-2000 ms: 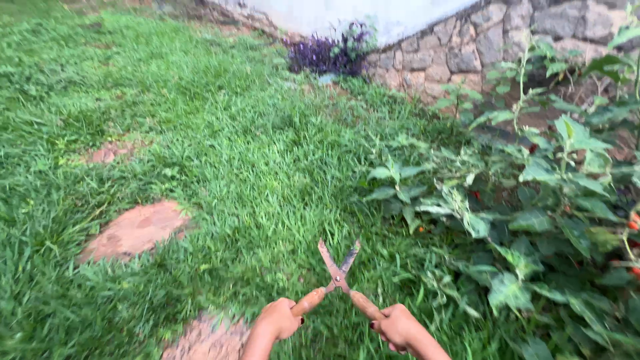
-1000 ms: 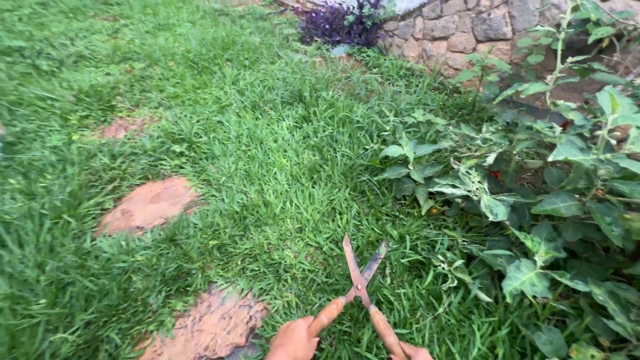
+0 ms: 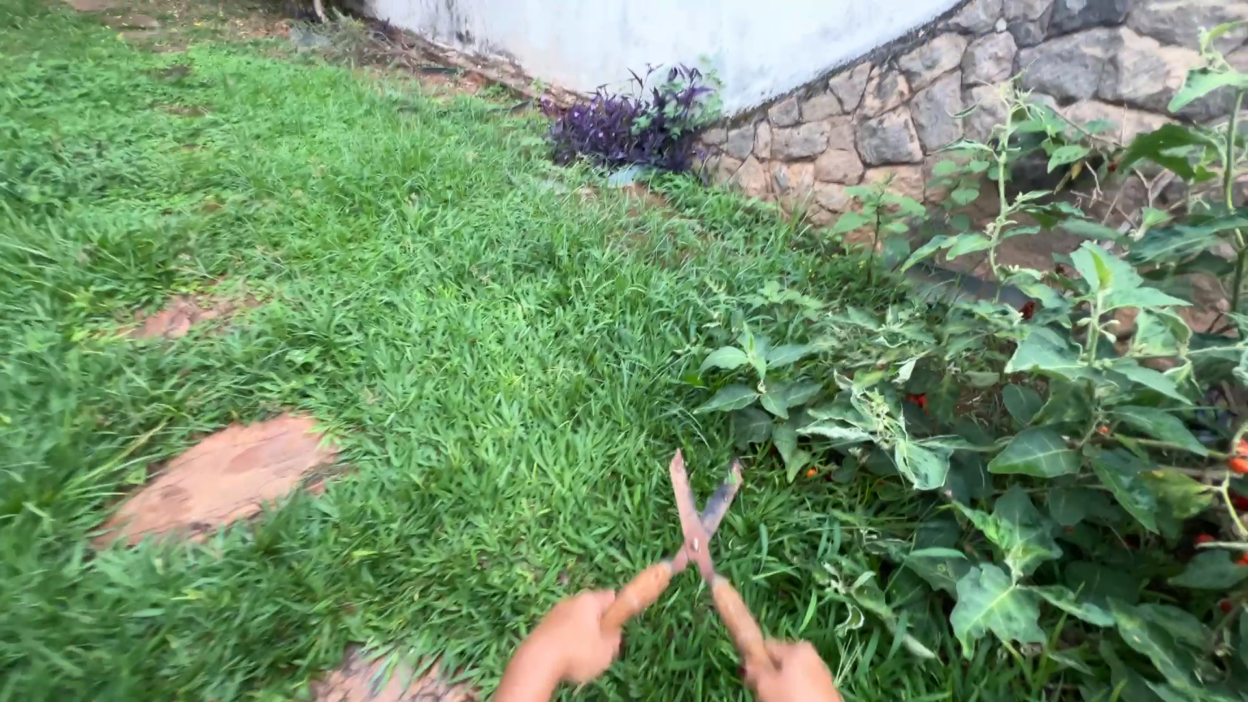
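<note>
Rusty hedge shears (image 3: 694, 546) with two wooden handles are at the lower middle of the view, their blades parted in a V and pointing away from me. My left hand (image 3: 575, 639) is closed around the left handle. The right handle is gripped by my right hand (image 3: 795, 673), which the bottom edge partly cuts off. Green grass (image 3: 507, 390) lies under and around the blades; whether they touch it I cannot tell. Just right of the blade tips begins a leafy shrub (image 3: 1038, 453) with small red fruits.
Reddish flat stones (image 3: 229, 473) are set in the grass on the left, one more (image 3: 390, 678) at the bottom edge. A purple-leaved plant (image 3: 629, 127) grows by the stone wall (image 3: 887, 136), beside a white wall (image 3: 624, 39). The shrub fills the right side.
The view has tilted down and then up again. Both hands stay on the handles, and the blades were parted in the earlier frames too, at a narrower angle one second ago.
</note>
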